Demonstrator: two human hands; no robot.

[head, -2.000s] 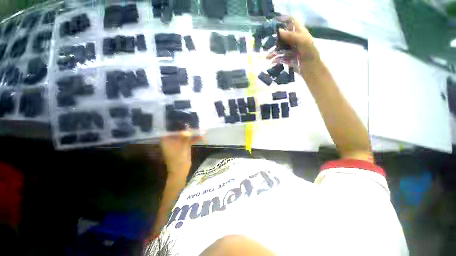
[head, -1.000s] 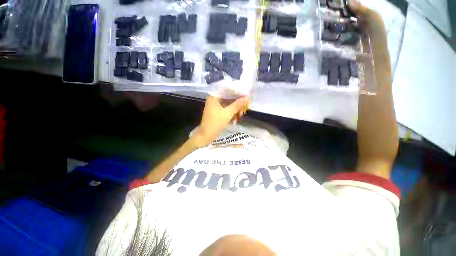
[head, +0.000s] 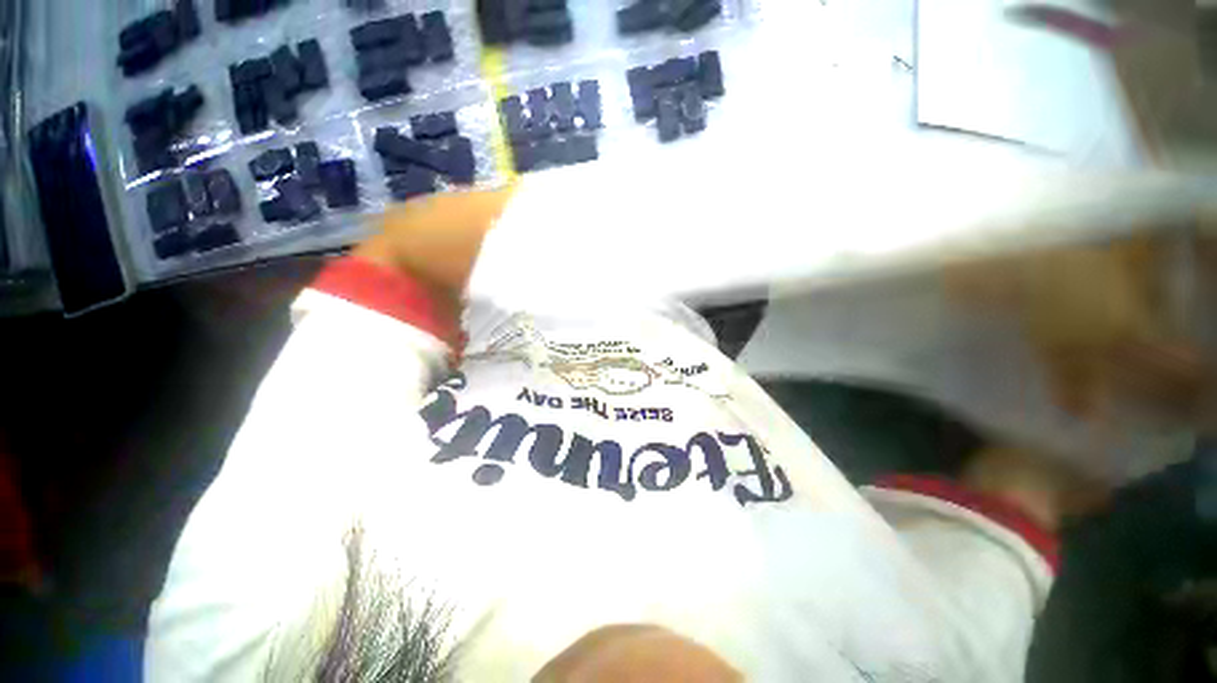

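Observation:
A plain white sheet (head: 828, 174) spreads from the middle to the right, its near edge raised towards my chest. My left forearm reaches under or behind it, so my left hand is hidden. My right hand (head: 1101, 327) is a blurred shape at the far right, beside or behind the sheet's near edge; its fingers and any grip cannot be made out. A clear blister tray (head: 344, 130) lies at the left, with groups of black plastic housings (head: 425, 154) in its pockets.
A dark smartphone (head: 80, 207) lies left of the tray, with glaring clear plastic beyond it. A yellow tape (head: 498, 114) runs front to back under the tray. Another white sheet (head: 1008, 74) lies at the back right. A blurred skin-toned shape shows at the upper right edge.
The white sheet now covers the middle and right. My left hand has gone from the tray's front edge out of sight. My right hand has moved from the tray to the far right.

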